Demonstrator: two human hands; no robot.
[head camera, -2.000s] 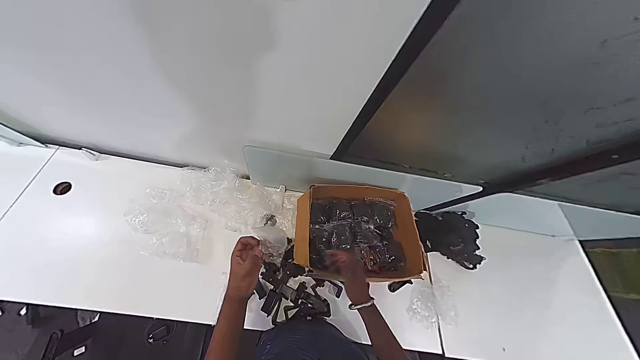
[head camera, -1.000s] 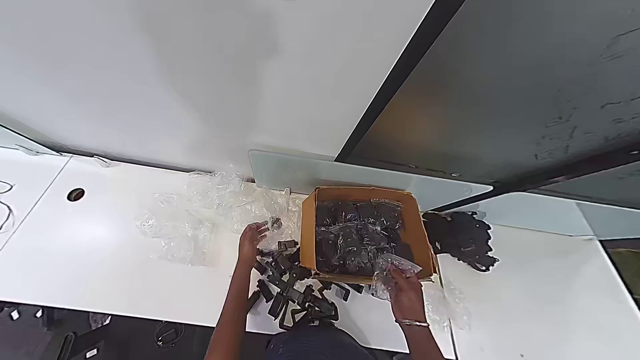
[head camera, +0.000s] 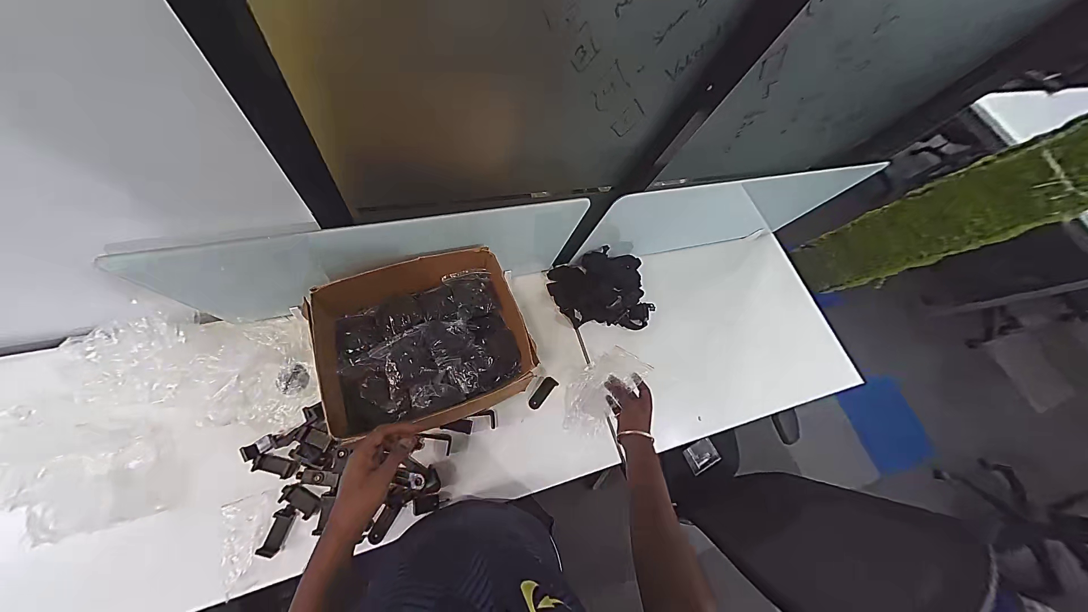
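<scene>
My right hand (head camera: 631, 406) is on clear plastic bags (head camera: 595, 395) lying on the white table, right of the box; whether its fingers grip one is not plain. My left hand (head camera: 378, 459) is at the front edge of an open cardboard box (head camera: 518, 340), over a heap of black plastic clamp-like parts (head camera: 297, 450). Its fingers are bent, and what they hold cannot be made out. Inside the box lie many black items in clear plastic wrap (head camera: 425, 348). One loose black part (head camera: 542, 392) rests just off the box's right front corner.
Crumpled clear plastic bags (head camera: 153, 399) spread over the left of the white table (head camera: 722, 314). A pile of black straps or fabric (head camera: 600, 287) lies behind my right hand. Glass dividers (head camera: 425, 234) run along the back edge. A dark chair (head camera: 816, 527) stands at the near right.
My right hand has moved from the box's front right corner, with a clear bag, to the bags on the right. My left hand has come to the box's front edge. The view has swung right.
</scene>
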